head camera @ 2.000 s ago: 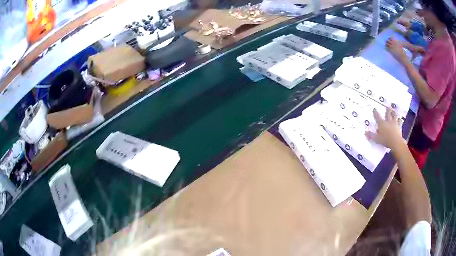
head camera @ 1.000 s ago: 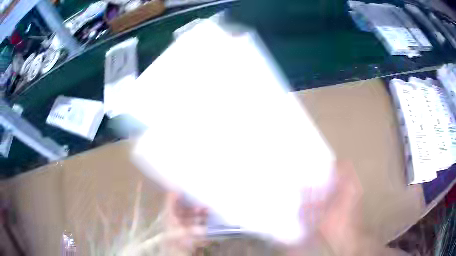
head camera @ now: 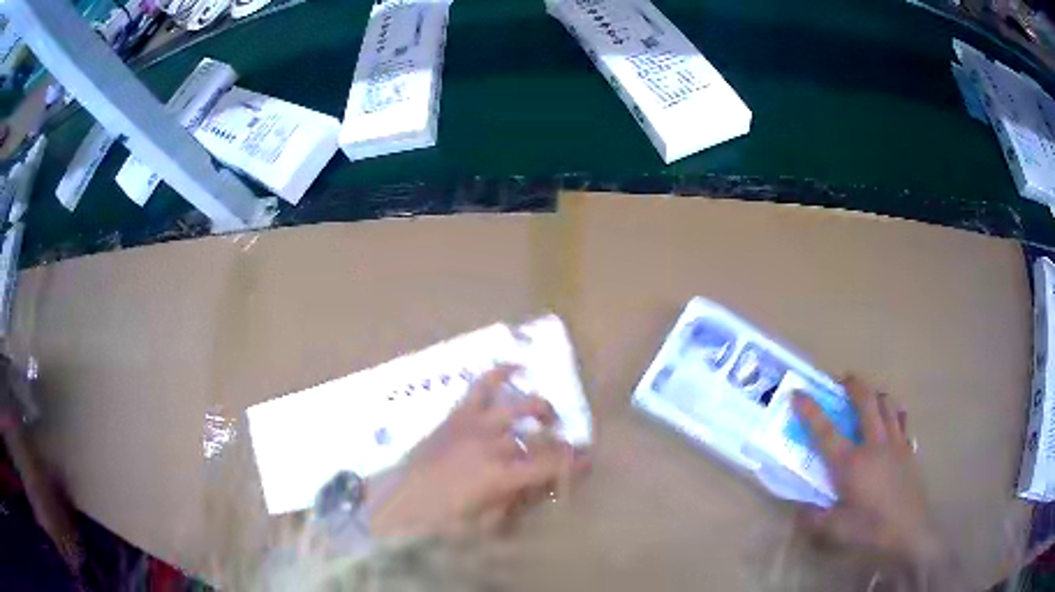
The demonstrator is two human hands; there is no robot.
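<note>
A white retail box [head camera: 330, 445] lies on the brown cardboard-covered bench, left of centre, its right end raised towards the back. My left hand [head camera: 480, 463] lies over its right half, fingers curled at the right end; the hand is blurred. A whitish blister tray [head camera: 717, 399] lies to the right, with dark shapes in its pockets and a white paper on top. A light-blue card [head camera: 827, 411] shows at its right part. My right hand [head camera: 868, 468] holds the tray's right end, fingers over the paper and card.
The green conveyor belt [head camera: 509, 110] runs behind the bench [head camera: 382, 272] and carries several white boxes [head camera: 665, 87]. A pale metal post [head camera: 150, 127] stands at the back left. White boxes [head camera: 1038, 393] are cut off at the right edge. Another person's arm [head camera: 41, 474] shows at the left edge.
The view has turned left from the stacked boxes. The large blurred white shape held up a second ago is gone from view; a box and a tray now lie apart under my hands.
</note>
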